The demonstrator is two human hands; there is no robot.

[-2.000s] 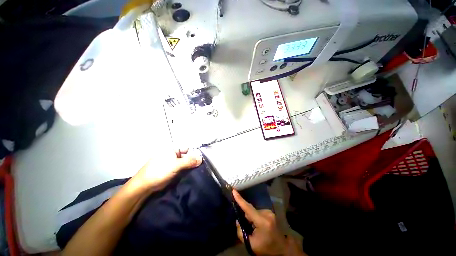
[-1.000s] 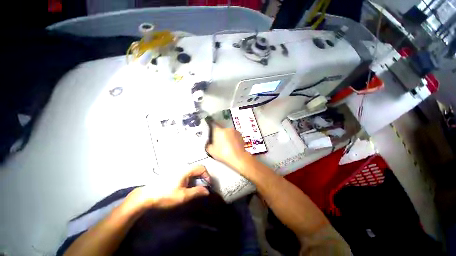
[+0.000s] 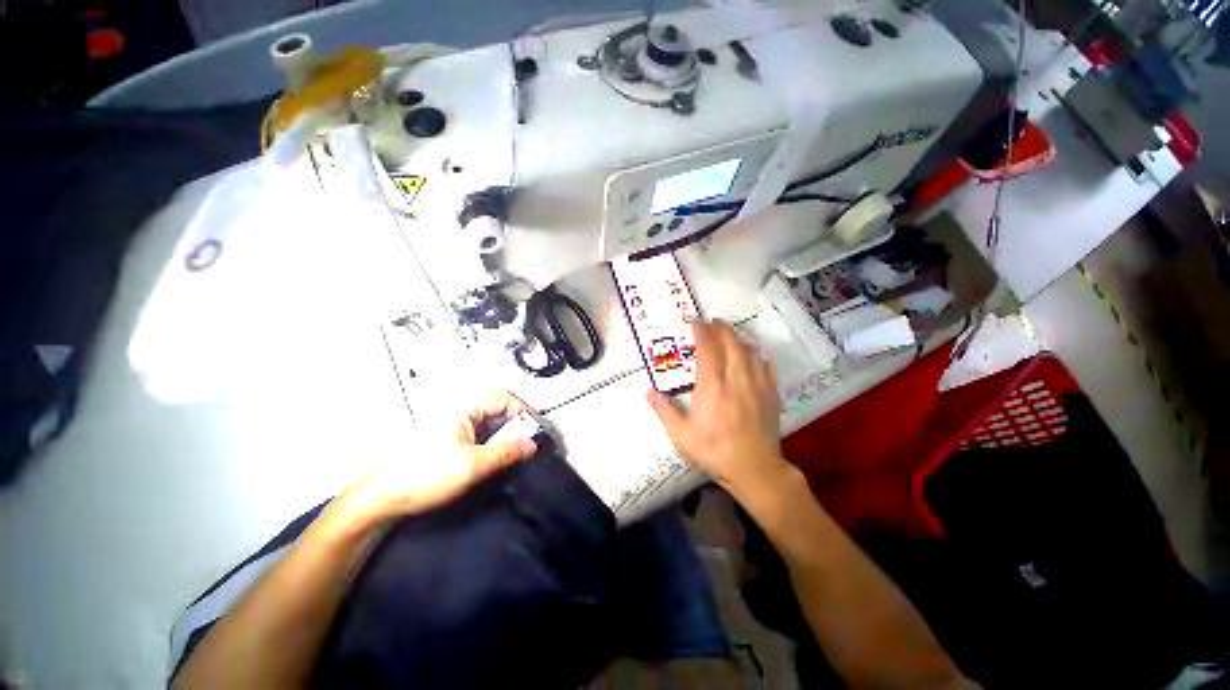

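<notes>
My left hand (image 3: 472, 452) pinches the edge of a dark garment piece (image 3: 492, 580) at the table's front edge, with a small white label (image 3: 515, 429) at the fingertips. The garment hangs down towards my lap, with a pale stripe (image 3: 236, 593) at its left. My right hand (image 3: 724, 404) is over the lower end of a smartphone (image 3: 656, 321), fingers spread; whether it touches the phone is unclear. Scissors with black looped handles (image 3: 564, 332) lie on the machine bed beside the presser foot (image 3: 488, 313).
The white sewing machine (image 3: 540, 148) stands behind. A translucent white lamp shape (image 3: 202, 290) is at the left. An open small parts box (image 3: 884, 303) is right of the machine. A red basket (image 3: 1025, 411) with dark cloth is at lower right. Dark cloth (image 3: 54, 256) lies far left.
The scissors were in my right hand and now lie by the presser foot. My right hand has moved right to the phone. My left hand still pinches the garment. The view has shifted.
</notes>
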